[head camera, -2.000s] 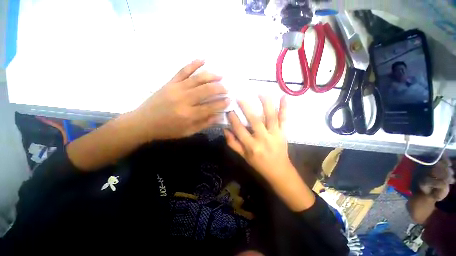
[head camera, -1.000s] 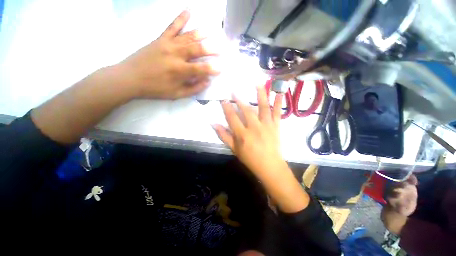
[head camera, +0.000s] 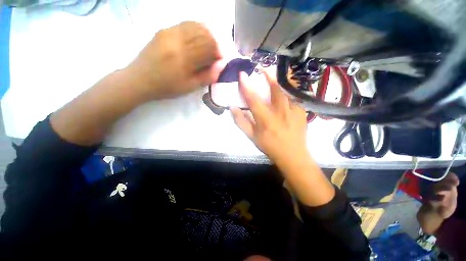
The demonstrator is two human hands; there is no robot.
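A small white fabric piece [head camera: 225, 95] with a dark rim lies by the machine's needle area [head camera: 265, 58]. A dark fabric piece [head camera: 234, 70] with a curved edge touches its upper side. My right hand [head camera: 273, 114] lies over the white piece's right part, fingers spread and fingertips just below the needle area. My left hand [head camera: 176, 58] is at the left of the pieces, blurred, fingers curled, fingertips at the dark piece's left edge. Whether it pinches anything is hidden. A small brownish flap [head camera: 213, 104] shows at the white piece's lower left.
The large machine head [head camera: 347, 35] fills the upper right. Red-handled scissors [head camera: 343, 84] are partly behind it. Black-handled scissors [head camera: 379, 140] and a dark-screened phone [head camera: 416, 138] lie right. Table edge [head camera: 189, 155] runs below my hands. Another person's hand [head camera: 443, 196] is at lower right.
The machine head came into view from the top. The dark and white pieces now show between my hands. My left hand's fingers went from spread to curled. The phone screen looks dark now.
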